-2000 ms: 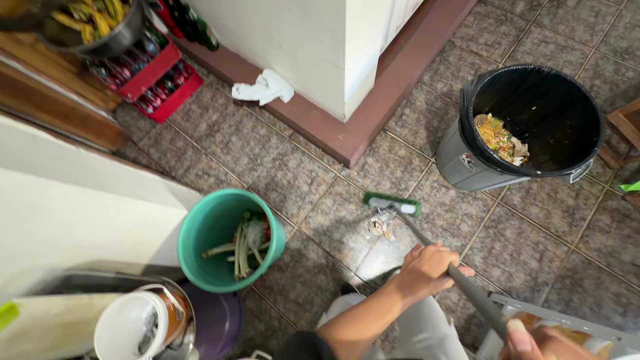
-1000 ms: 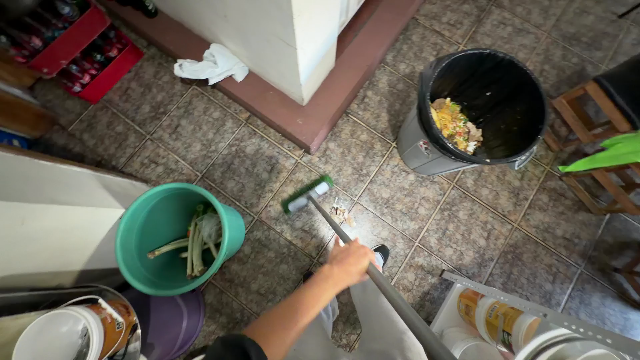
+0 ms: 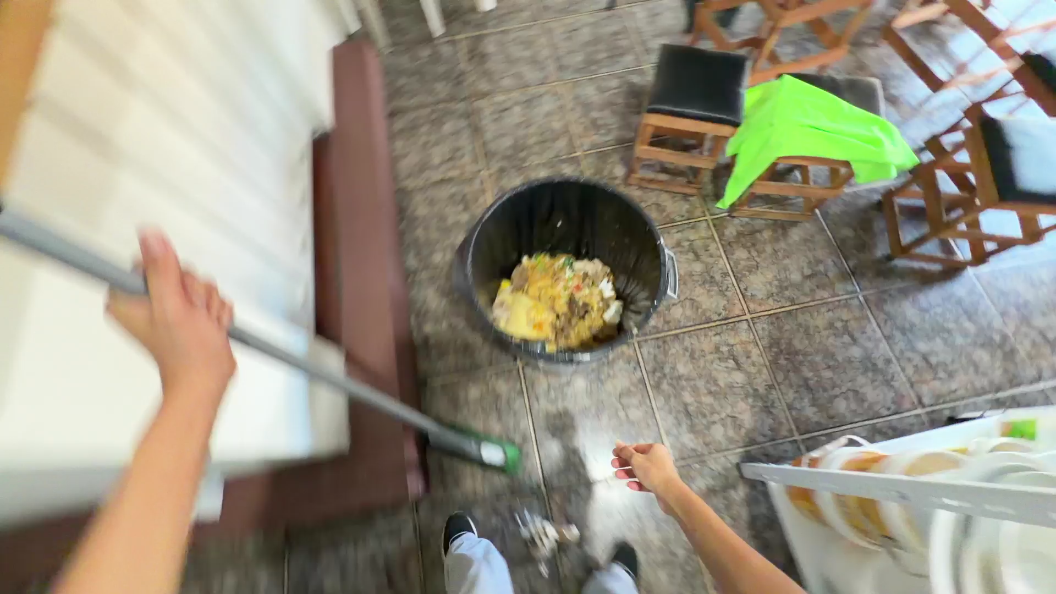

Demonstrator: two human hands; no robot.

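Observation:
My left hand (image 3: 177, 322) is closed around the grey handle (image 3: 330, 375) of a broom at the left. The broom's green head (image 3: 491, 454) is low, beside the corner of the reddish-brown ledge. My right hand (image 3: 643, 470) is off the handle, its fingers loosely curled with no object visible in them. A small heap of pale debris (image 3: 544, 532) lies on the tiles between my shoes. Ahead of my hands stands a round bin lined with a black bag (image 3: 569, 214), with food scraps (image 3: 561, 301) inside.
A white wall (image 3: 206, 206) with a reddish-brown ledge (image 3: 371, 206) runs along the left. Wooden stools with black seats (image 3: 697, 82) stand at the upper right, one under a bright green cloth (image 3: 813, 132). A metal shelf (image 3: 907, 487) with white containers is at the lower right.
My right hand has come off the broom handle. The handle now slants up to the left, with my left hand on it. The view has swung right, leaving the teal bucket out of sight.

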